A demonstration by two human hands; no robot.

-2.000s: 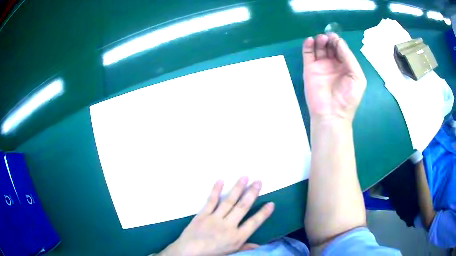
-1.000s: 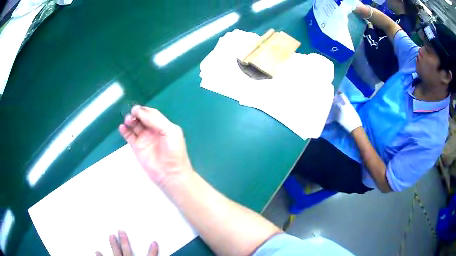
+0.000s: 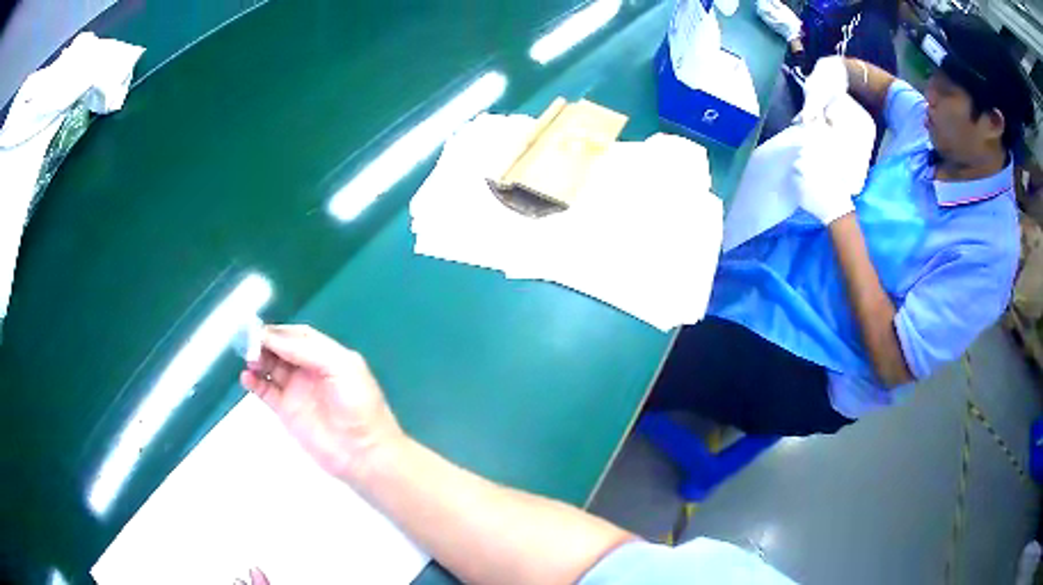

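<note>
The white sheet [image 3: 246, 491] lies on the green bench at the lower left, cut off by the bottom edge. My right hand [image 3: 318, 394] is over its upper right corner, palm partly up. Its thumb and fingertips pinch a small translucent piece, apparently a clear seal sticker [image 3: 248, 338]. Only fingertips of my left hand [image 3: 254, 577] show at the bottom edge, over the sheet; the rest is out of the picture.
Overlapping white sheets [image 3: 629, 257] lie ahead, with a folded brown cardboard piece [image 3: 563, 154] on them. A blue open box [image 3: 709, 91] stands behind. At right, a person in white gloves [image 3: 829, 183] holds white material. A crumpled bag with white sheets [image 3: 69, 97] is far left.
The view has swung right, bringing the coworker into sight. The coworker's gloved hands have come together on white material. Less of my left hand shows. The piece at my right fingertips shows more clearly.
</note>
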